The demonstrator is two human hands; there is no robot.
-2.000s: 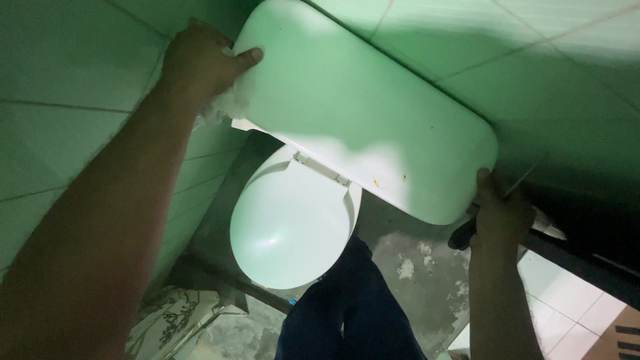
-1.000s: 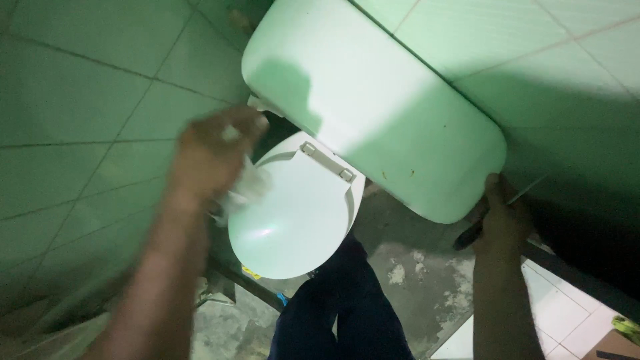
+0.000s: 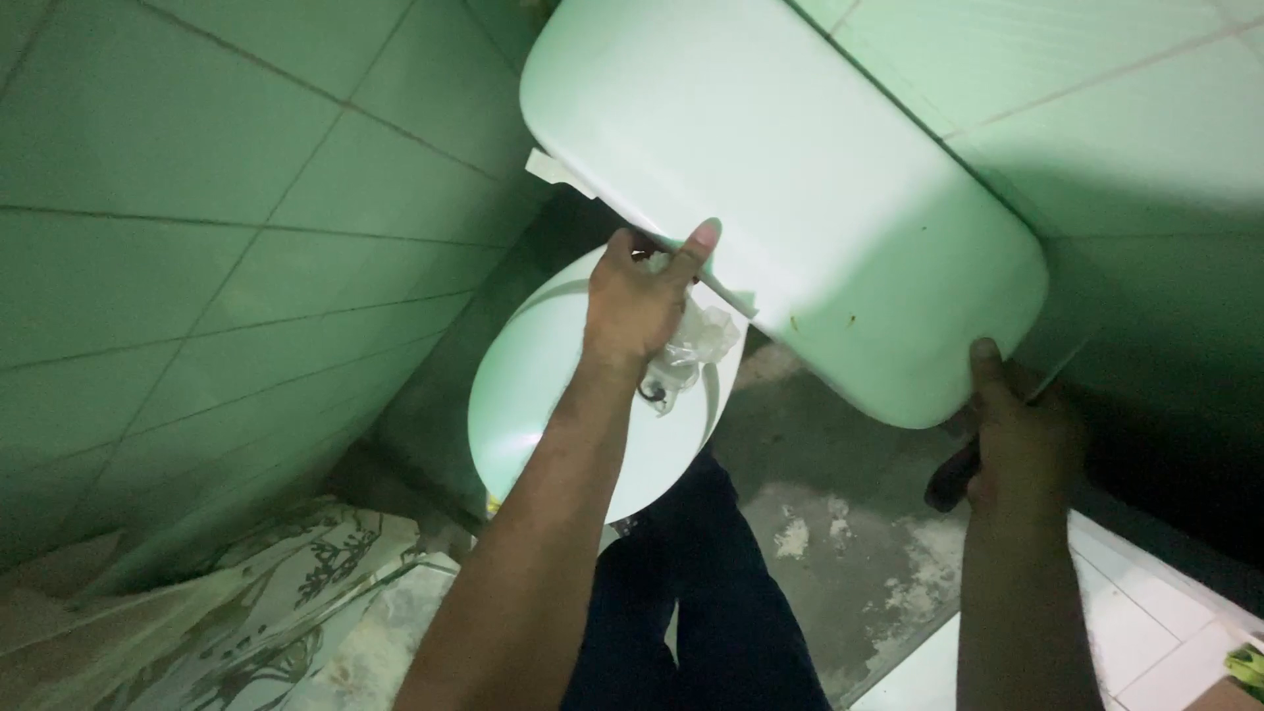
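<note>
A white toilet cistern leans against the tiled wall above a toilet with a closed white seat lid. My left hand pinches the cistern's front edge near its middle, thumb on top, and also holds a crumpled clear plastic bag with small parts in it. At the cistern's right end, my right hand rests its thumb on the edge while gripping a screwdriver, whose dark handle sticks out below the hand and whose thin shaft points up and right. The cistern's underside is hidden.
Tiled walls stand close on the left and behind the cistern. A patterned plastic sheet lies at lower left. Rough grey concrete floor shows beside my legs, with white tiles beyond at lower right.
My left hand was on the cistern's left end, came off it with the plastic bag, and now holds the front edge near the middle. My right hand has stayed at the right end.
</note>
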